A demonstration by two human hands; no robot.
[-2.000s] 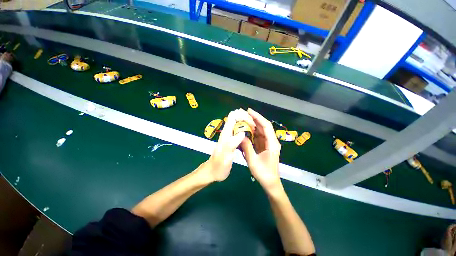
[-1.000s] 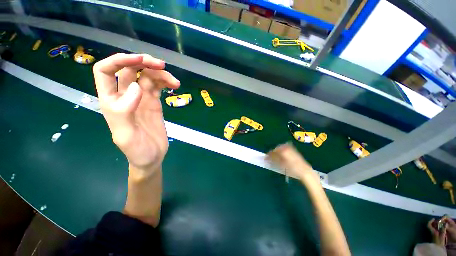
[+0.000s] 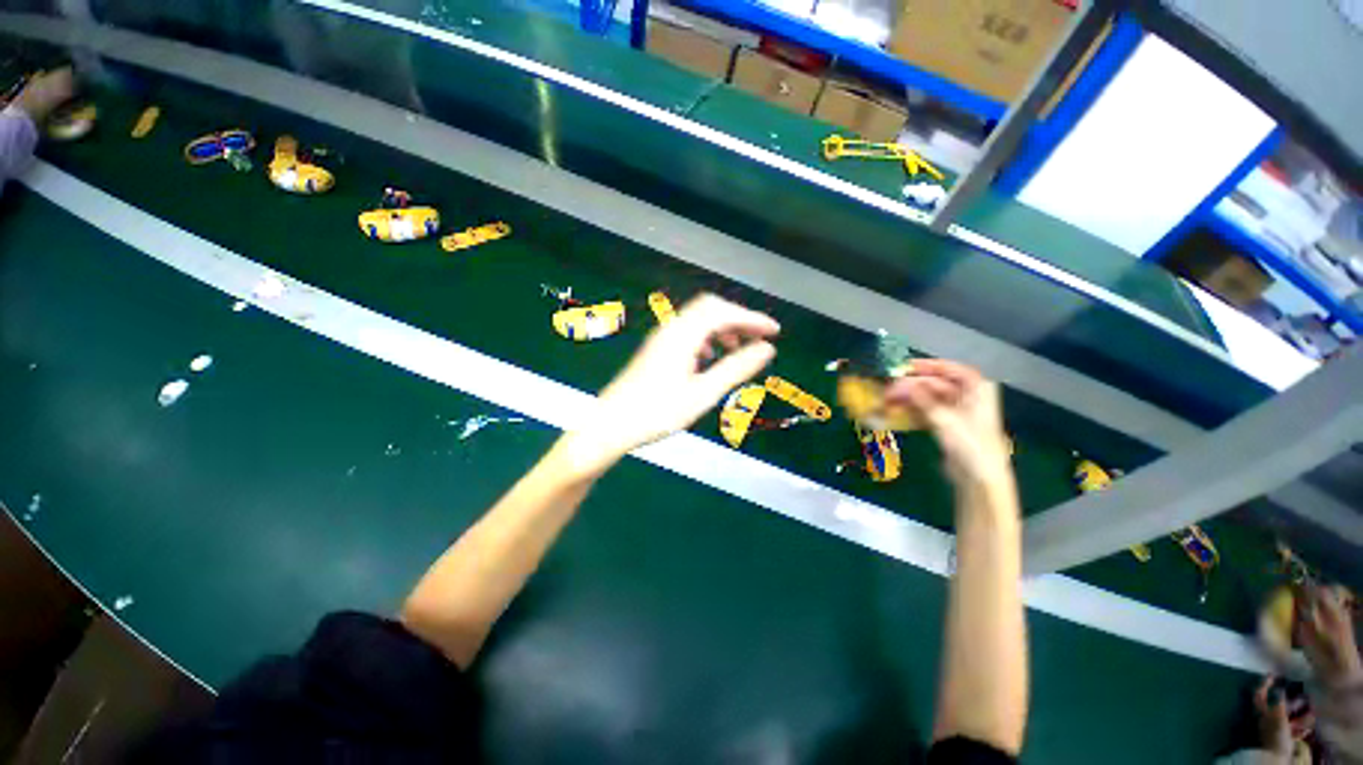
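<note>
My right hand [image 3: 957, 411] holds a yellow piece [image 3: 863, 398] at its fingertips above the green belt, with a small green circuit board [image 3: 892, 353] at its upper end. The held piece is blurred. A yellow housing with a blue inner part [image 3: 881, 453] lies just below it. My left hand [image 3: 691, 366] is over the belt's near edge with fingers bent and apart, and nothing shows in it. Beside it lie a yellow housing [image 3: 740, 416] and a strip piece [image 3: 798, 399], with thin wires between them.
More yellow housings [image 3: 589, 320] and strips [image 3: 476, 236] lie along the belt. A pale metal rail [image 3: 374, 354] edges it. A grey support [image 3: 1196, 423] crosses at right. Other people's hands [image 3: 1321, 635] are at lower right and a hand [image 3: 45, 93] at upper left.
My left hand has moved right and down from the upper left. My right hand has risen over the belt and now holds a yellow piece with a board. The belt pieces have shifted in view.
</note>
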